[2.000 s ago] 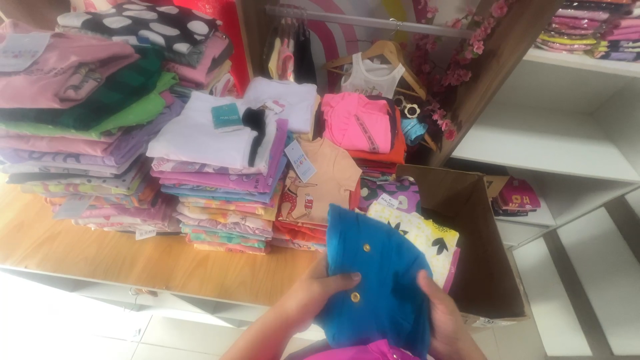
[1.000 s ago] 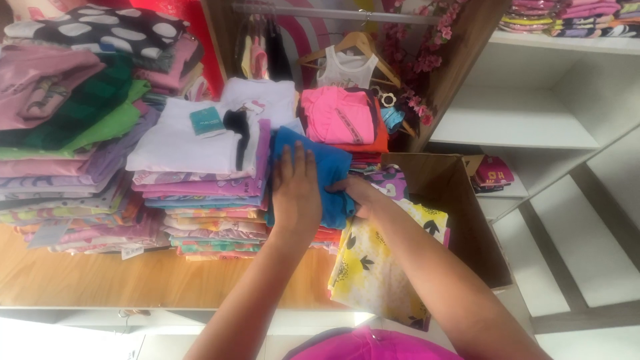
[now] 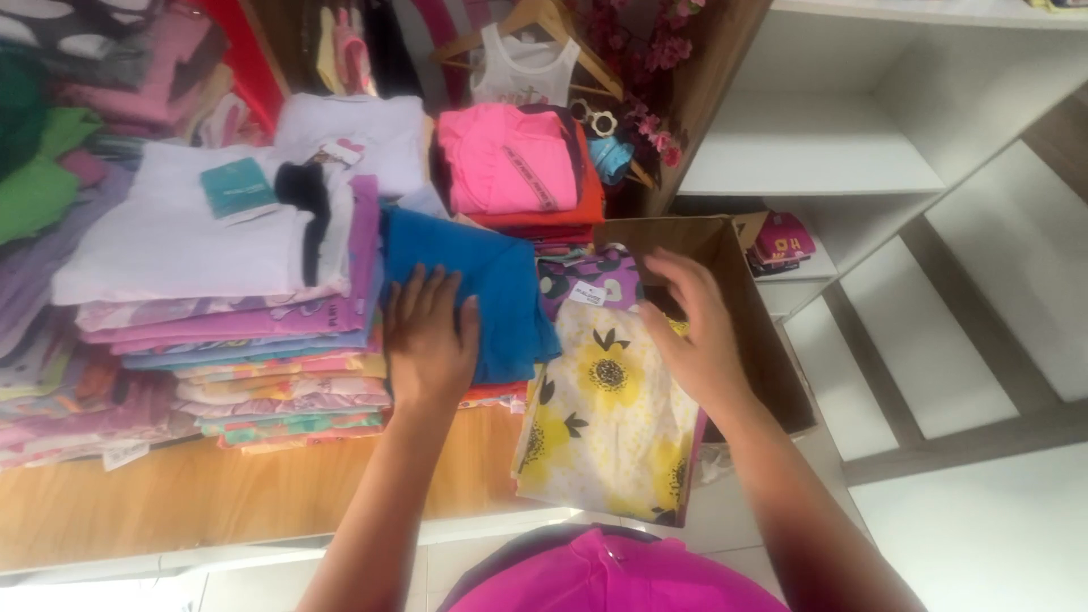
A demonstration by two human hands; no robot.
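Note:
My left hand (image 3: 432, 336) lies palm down, fingers spread, on a folded blue garment (image 3: 476, 280), which rests on a stack between the white-topped stack and the box. My right hand (image 3: 693, 327) is raised with thumb and fingers apart, holding nothing, over the right edge of a folded white garment with yellow flowers (image 3: 612, 408). That flowered garment lies partly over the box, and a purple patterned garment (image 3: 591, 276) with a white tag shows behind it.
A tall stack topped by a white garment (image 3: 178, 229) stands left on the wooden counter (image 3: 255, 493). Behind are a bright pink garment (image 3: 510, 161) and a white tank top (image 3: 523, 68) on a hanger. A cardboard box (image 3: 765, 340) and white shelves (image 3: 807, 144) stand right.
The blue garment, held in both hands two seconds ago, now lies on the stack over the peach garment's place. My right hand has let go of it and moved right.

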